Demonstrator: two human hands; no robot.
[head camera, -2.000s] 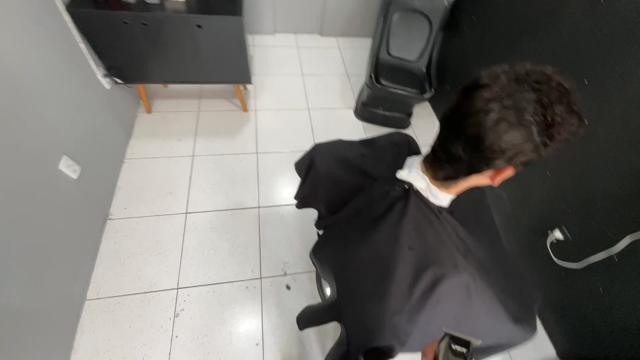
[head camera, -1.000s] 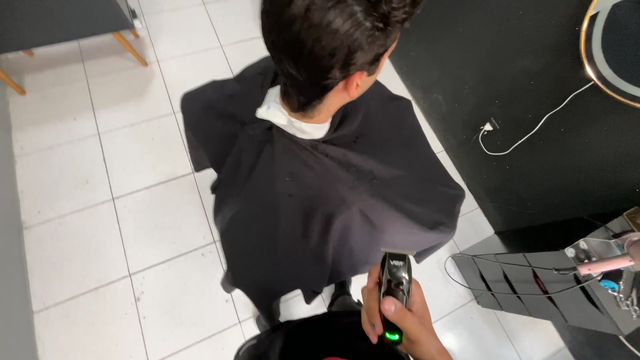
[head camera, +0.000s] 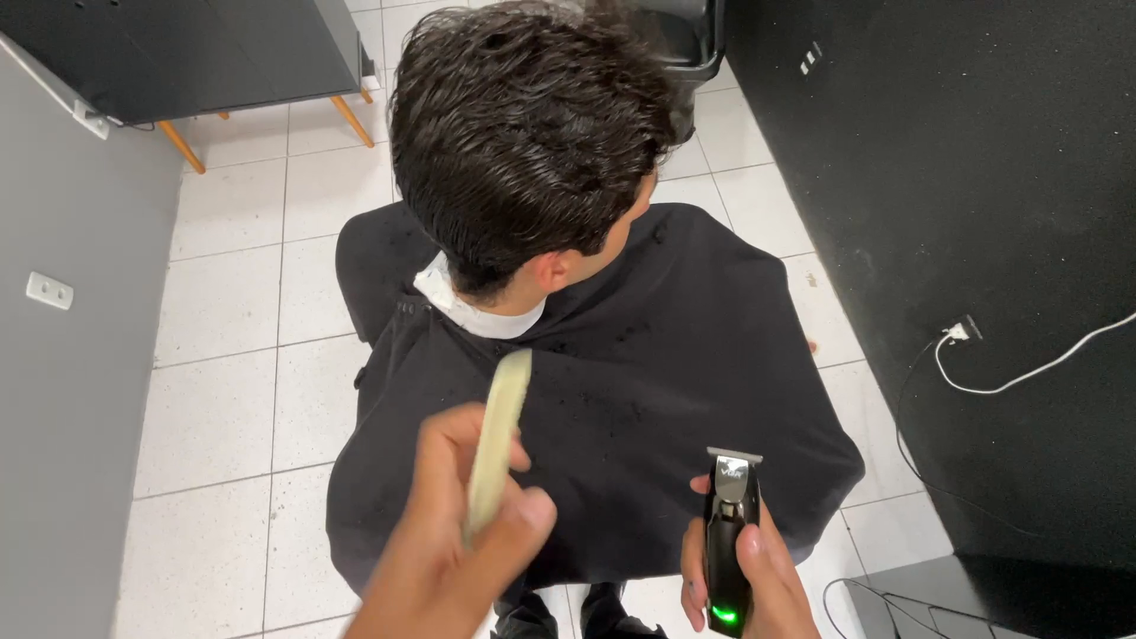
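Observation:
A pale yellow comb (head camera: 500, 435) is held upright in my left hand (head camera: 453, 524), close behind the neck of a seated person with dark hair (head camera: 532, 142). My right hand (head camera: 754, 568) grips a black hair trimmer (head camera: 731, 541), blade up, with a green light lit at its lower end. A black barber cape (head camera: 603, 444) with small hair clippings on it covers the person. White neck paper (head camera: 488, 318) wraps the neck above the cape's collar. Neither the comb nor the trimmer appears to touch the hair.
A dark cabinet (head camera: 213, 62) on wooden legs stands at the upper left, and a black chair or bin (head camera: 683, 44) is behind the head. On the right, a white cable (head camera: 1021, 389) hangs from a plug in the black wall. Grey drawers (head camera: 914, 590) occupy the lower right corner.
My left hand has come into view with the comb. The trimmer stays in my right hand. The view has moved nearer to the person's head.

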